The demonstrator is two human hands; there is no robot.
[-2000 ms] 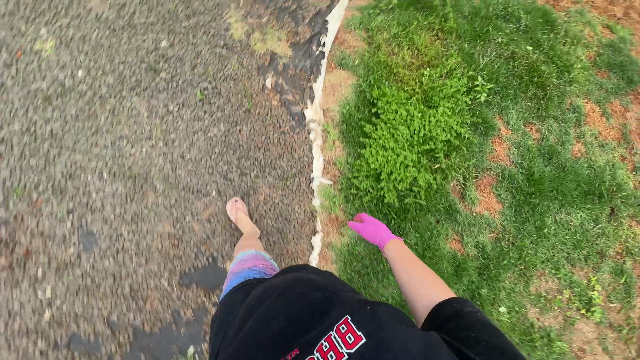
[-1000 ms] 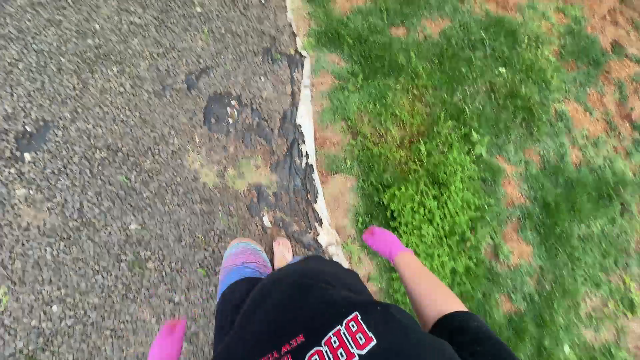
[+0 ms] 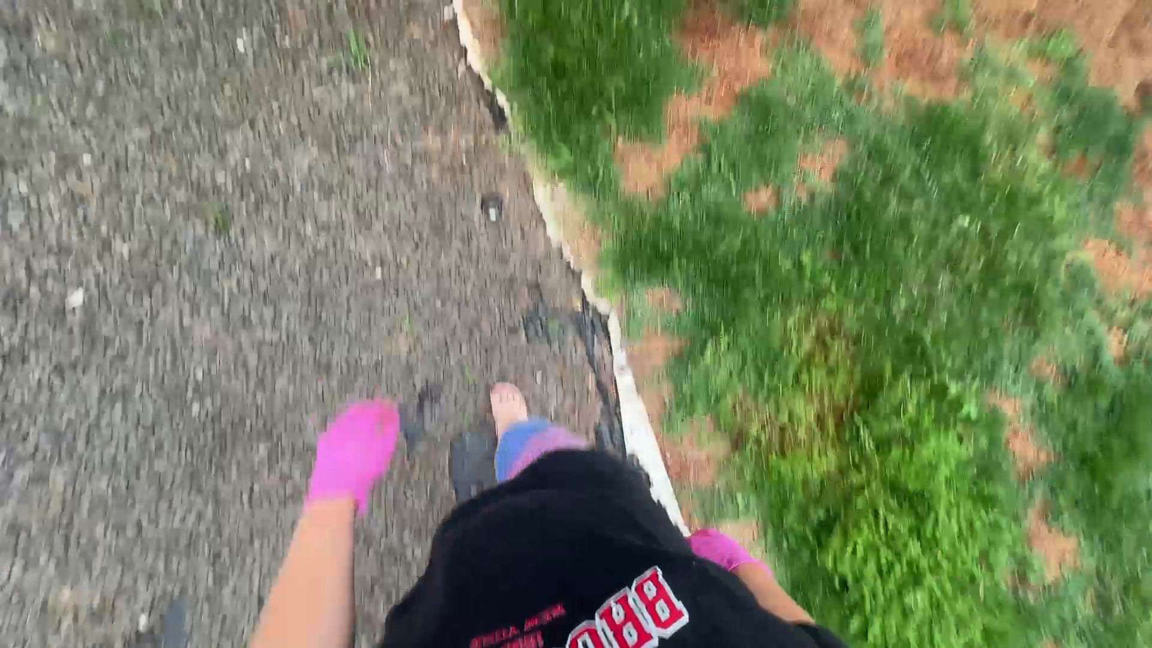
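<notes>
My left hand [image 3: 356,450], in a pink glove, hangs over the gravel at the lower left; motion blur hides its fingers, and no held object shows. My right hand [image 3: 724,549], gloved in the same pink, is beside my black shirt, near the pale edge strip [image 3: 641,432]; the shirt partly covers the arm and the fingers cannot be made out. Between the hands one bare foot [image 3: 508,405] shows on the gravel below a blue and purple garment.
Grey gravel [image 3: 225,270] with dark patches covers the left side. A ragged pale border with black sheet material [image 3: 598,360] runs beside it. To the right lie grass [image 3: 918,243], reddish bare soil [image 3: 936,45] and a bushy green plant clump [image 3: 900,531].
My left hand, only partly in view one second ago, has swung forward over the gravel. My right hand has moved back beside the shirt. The view has moved along the border.
</notes>
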